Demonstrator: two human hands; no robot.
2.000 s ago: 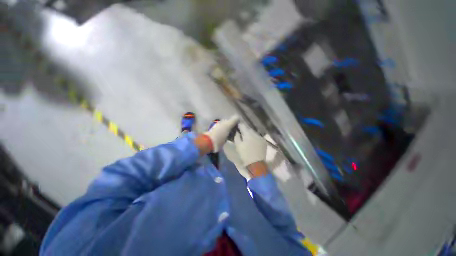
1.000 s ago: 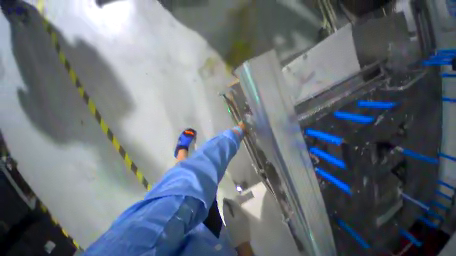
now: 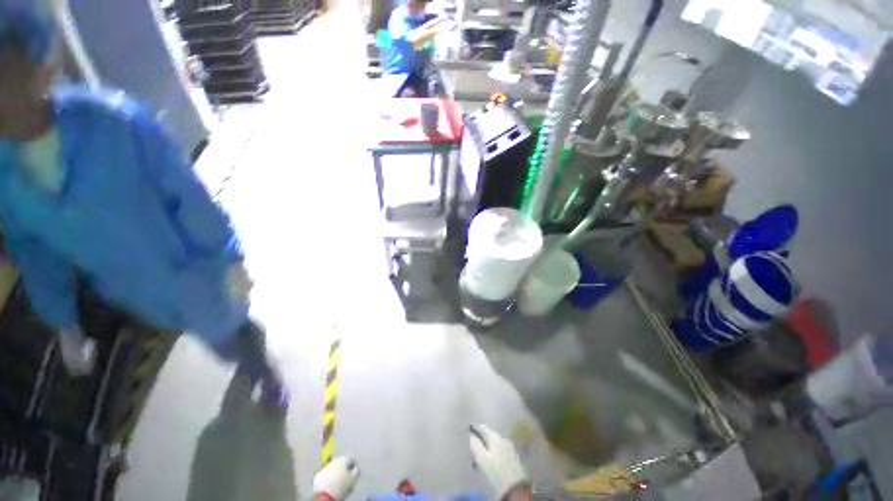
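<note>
My left hand (image 3: 338, 478), in a white glove with a reddish cuff edge, is low in the view, over the floor beside the yellow-black tape. Its fingers look curled; whether it holds anything does not show. My right hand (image 3: 497, 460), also in a white glove, is further right at the bottom edge. A small dark spot shows at its fingertips, too blurred to name. The hands are apart. Neither touches anything else in view.
A person in blue (image 3: 127, 215) stands at the left. Floor tape (image 3: 331, 401) runs ahead. A red-topped bench (image 3: 446, 122), a white bucket (image 3: 501, 250) and a pale bucket (image 3: 550, 282) stand ahead. Blue drums (image 3: 759, 284) are at the right. Another person (image 3: 403, 44) is far back.
The view has swung up from the machine bed with blue strips to the aisle. Both gloved hands now show low and apart; they were close together two seconds ago. A person has come into view.
</note>
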